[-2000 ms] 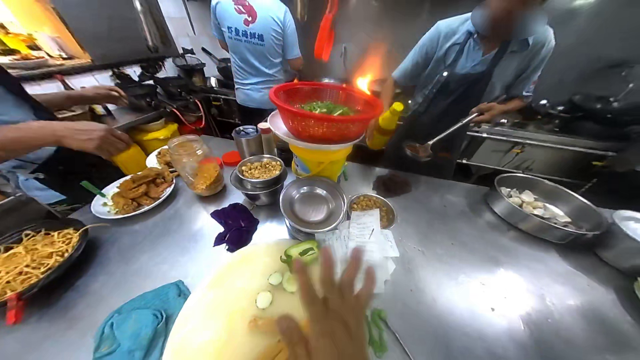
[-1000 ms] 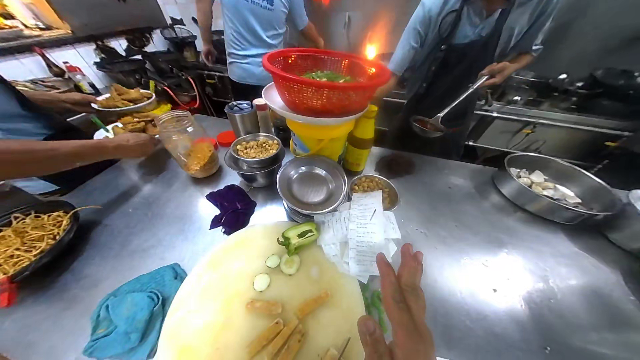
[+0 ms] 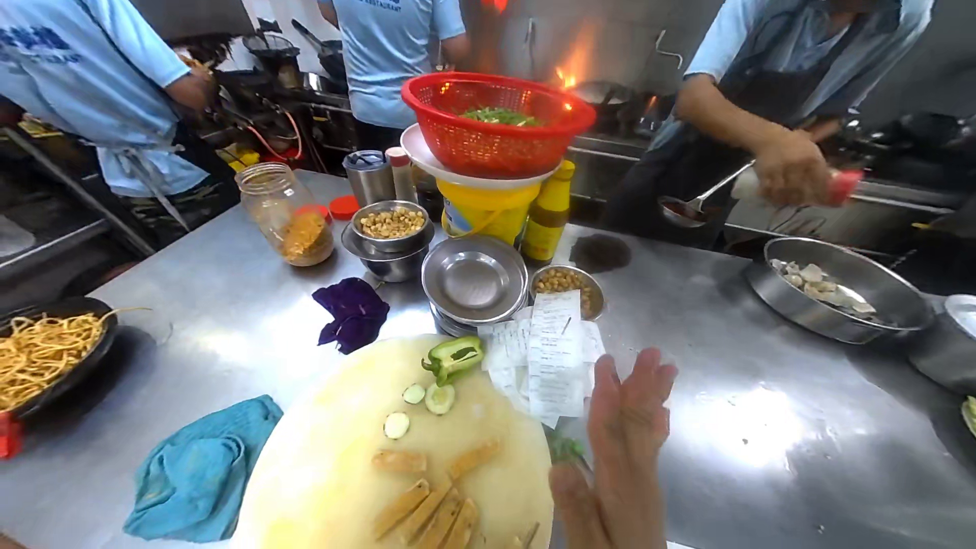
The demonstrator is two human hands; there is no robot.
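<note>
My right hand (image 3: 621,450) is raised at the right edge of the round pale cutting board (image 3: 320,465), fingers up and thumb apart, holding nothing. Green herb leaves (image 3: 566,448) lie just behind its thumb. Paper slips with writing (image 3: 555,358) are beyond the fingertips, to the left. On the board are a cut green pepper (image 3: 453,360), pale green round slices (image 3: 440,398) and several tan strips (image 3: 438,518) of food. My left hand is not in view.
A teal cloth (image 3: 202,473) lies left of the board, beside a black pan of noodles (image 3: 53,351). Behind stand steel plates (image 3: 474,279), nut bowls (image 3: 393,223), a jar (image 3: 284,213) and a red colander (image 3: 497,126). A steel pan (image 3: 839,293) sits right. Co-workers stand around, near flames.
My right hand has moved from over the board to its right side. The co-worker on the right now holds a red-capped bottle over the ladle. A person stands at the left; the food plates there are out of sight.
</note>
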